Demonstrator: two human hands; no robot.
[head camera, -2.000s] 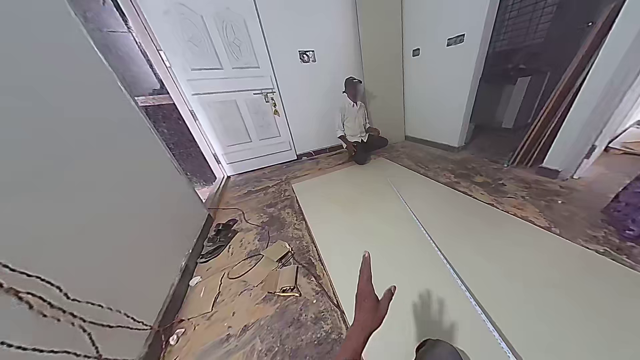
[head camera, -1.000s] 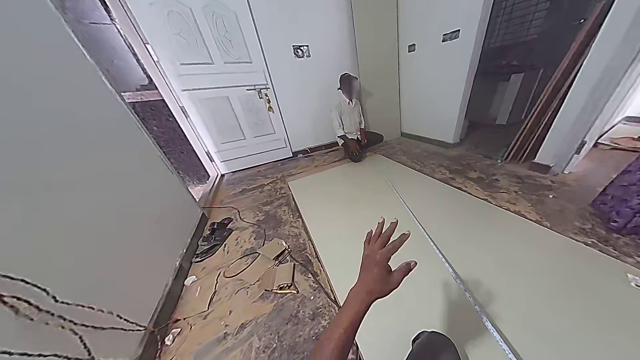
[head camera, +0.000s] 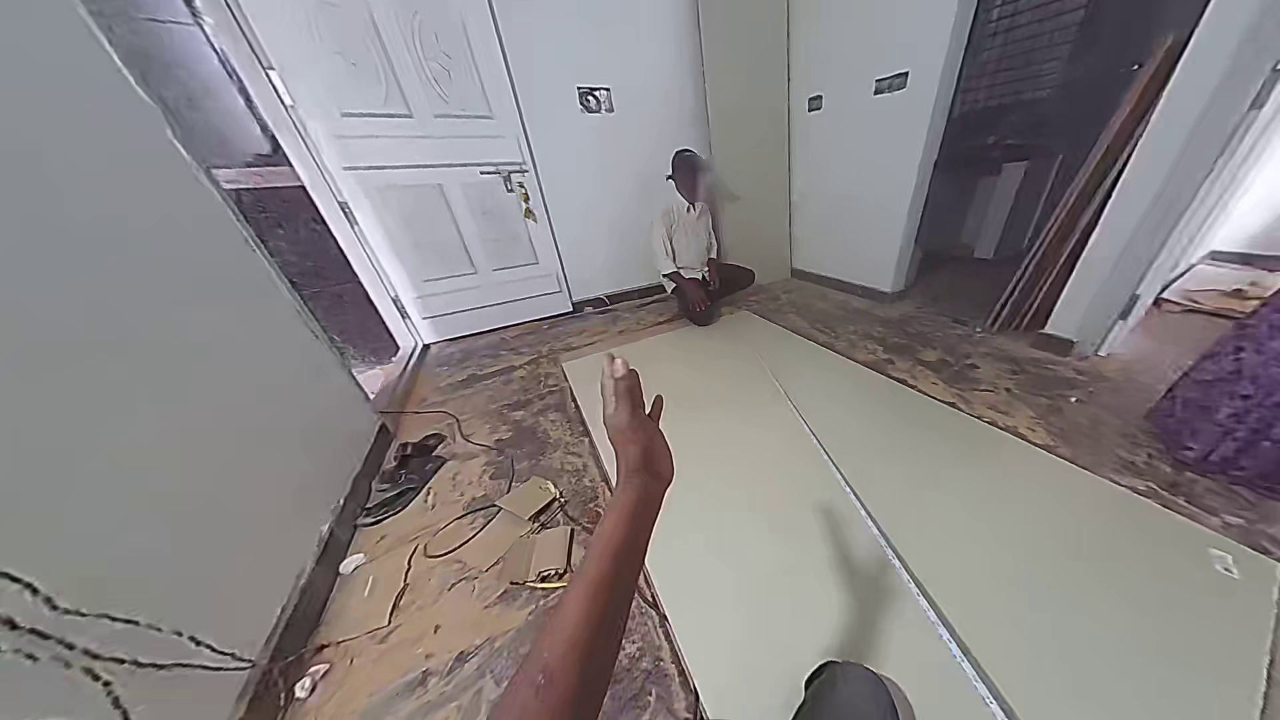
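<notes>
My left hand (head camera: 637, 435) is raised over the left part of a large pale board (head camera: 760, 520), fingers pointing up and thumb apart on the right, holding nothing. Its shadow falls on the board. A long measuring tape (head camera: 880, 540) runs lengthwise along the board, to the right of the hand. At the bottom edge a dark-clothed knee (head camera: 848, 692) shows over the board. My right hand is out of view.
Another person (head camera: 690, 240) sits at the board's far end, near a white door (head camera: 440, 180). Dark footwear (head camera: 405, 480), cardboard pieces (head camera: 510, 525) and cables lie on the stained floor at left. Long strips (head camera: 1090, 190) lean in the doorway at right, near purple material (head camera: 1225, 400).
My left hand has turned from its spread-finger pose of a second ago to a more edge-on one. The measuring tape remains along the board, and the other person still sits at its far end.
</notes>
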